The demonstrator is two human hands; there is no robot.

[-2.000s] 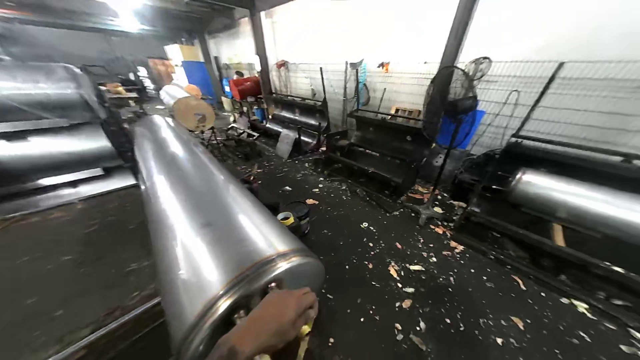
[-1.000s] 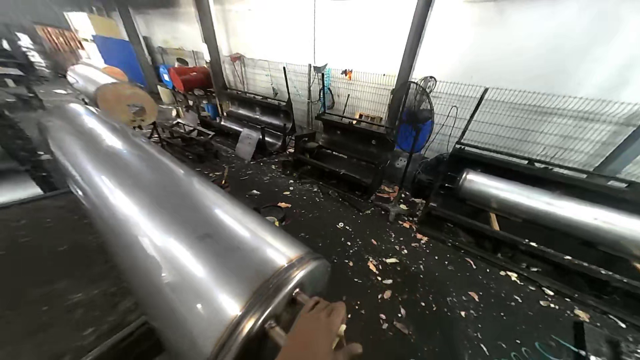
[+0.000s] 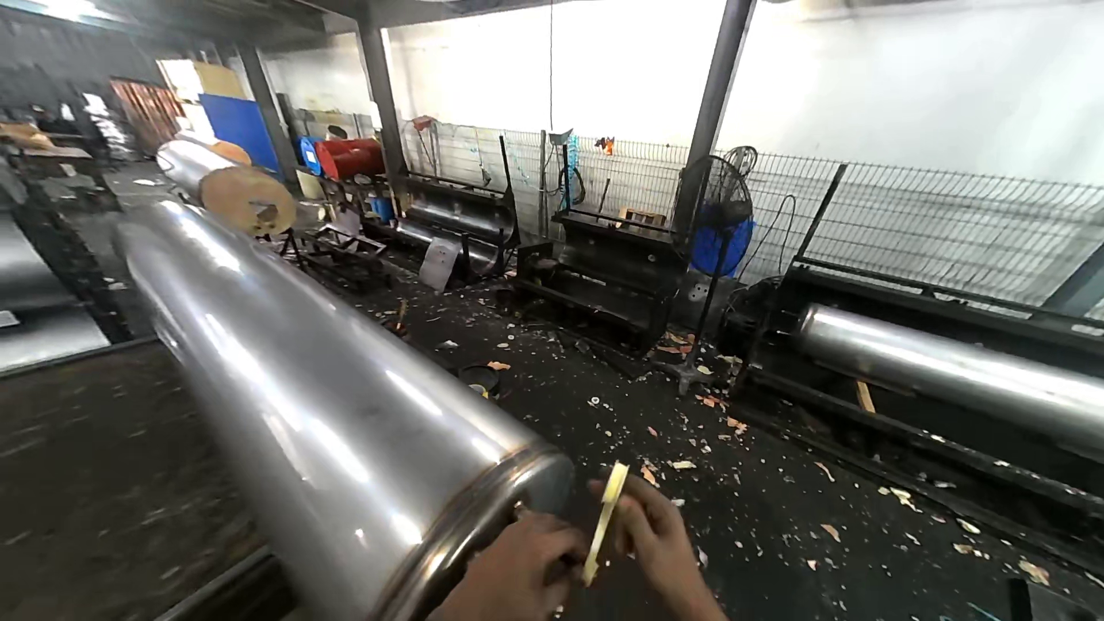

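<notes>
A long polished metal cylinder (image 3: 328, 371) lies from the upper left to the bottom centre, with a weld seam round its near end. My left hand (image 3: 526, 561) is at that end, close to a small fitting (image 3: 519, 511), its fingers curled; whether they hold the fitting or the strip's lower end is hidden. My right hand (image 3: 660, 539), to the right of the cylinder, pinches a narrow pale yellow strip (image 3: 604, 522), possibly tape, whose lower end reaches toward my left hand.
A dark table (image 3: 112, 448) lies left of the cylinder. Scraps litter the dark floor (image 3: 733, 509). A pedestal fan (image 3: 716, 198) stands beyond, near black metal frames (image 3: 604, 285). Another metal cylinder (image 3: 957, 358) rests in a black rack at right. A red drum (image 3: 349, 158) is further back.
My right hand has come into view with the yellow strip, beside the cylinder's end. One second ago only one hand showed there. The view has swung.
</notes>
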